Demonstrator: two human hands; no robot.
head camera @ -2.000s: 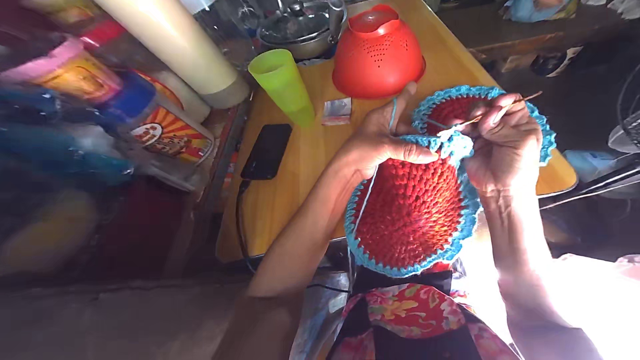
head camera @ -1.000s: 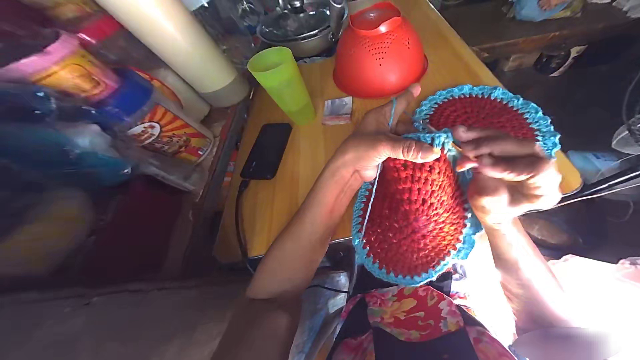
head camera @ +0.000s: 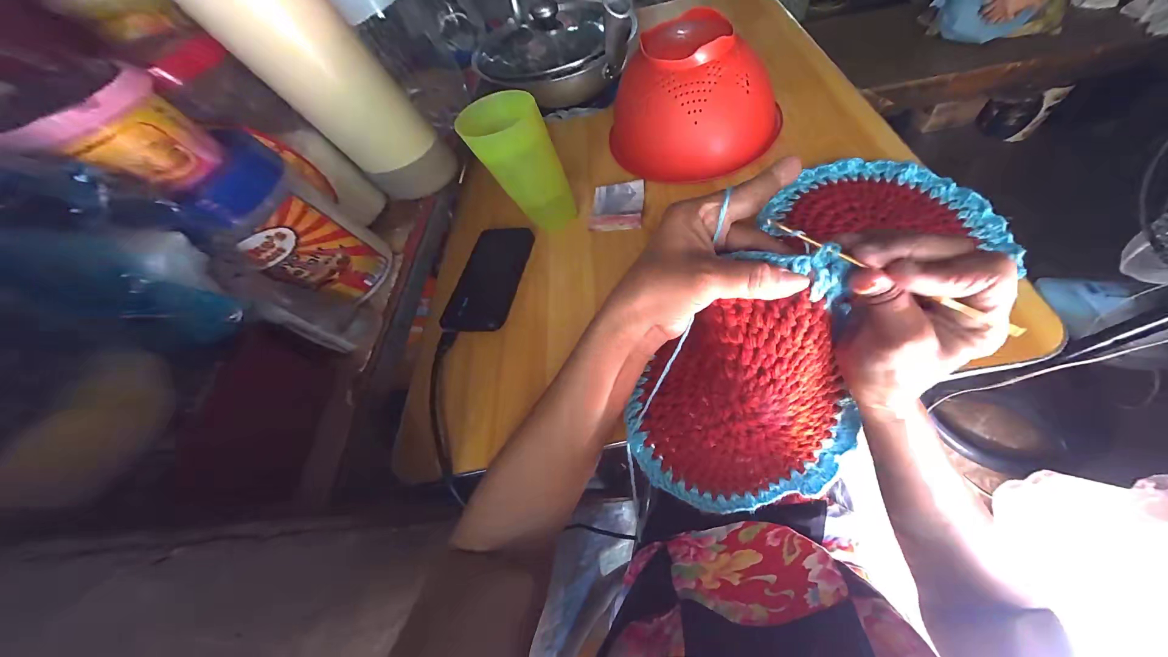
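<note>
A round red crocheted piece with a light blue border [head camera: 748, 392] hangs from my two hands. My left hand [head camera: 707, 255] pinches its upper blue edge between thumb and fingers, and blue yarn [head camera: 671, 365] loops round a raised finger and runs down over the piece. In my right hand [head camera: 922, 310] is a thin gold-coloured crochet hook [head camera: 958, 307], its front end at the blue stitches near my left thumb tip. A second red round piece with a blue ruffled border [head camera: 885, 205] lies on the wooden table behind my hands.
On the table [head camera: 575, 338] are a black phone [head camera: 488, 278] with a cable, a green plastic cup [head camera: 518, 160], a small packet [head camera: 618, 204], an upturned red colander [head camera: 695, 100] and a lidded pot [head camera: 547, 55]. Plastic containers [head camera: 310, 246] stand at the left. Cables run past the table's right corner.
My right hand has shifted at the blue edge, and the hook, raised to the upper right two seconds ago, now points to the upper left across the stitches. My left hand keeps its grip.
</note>
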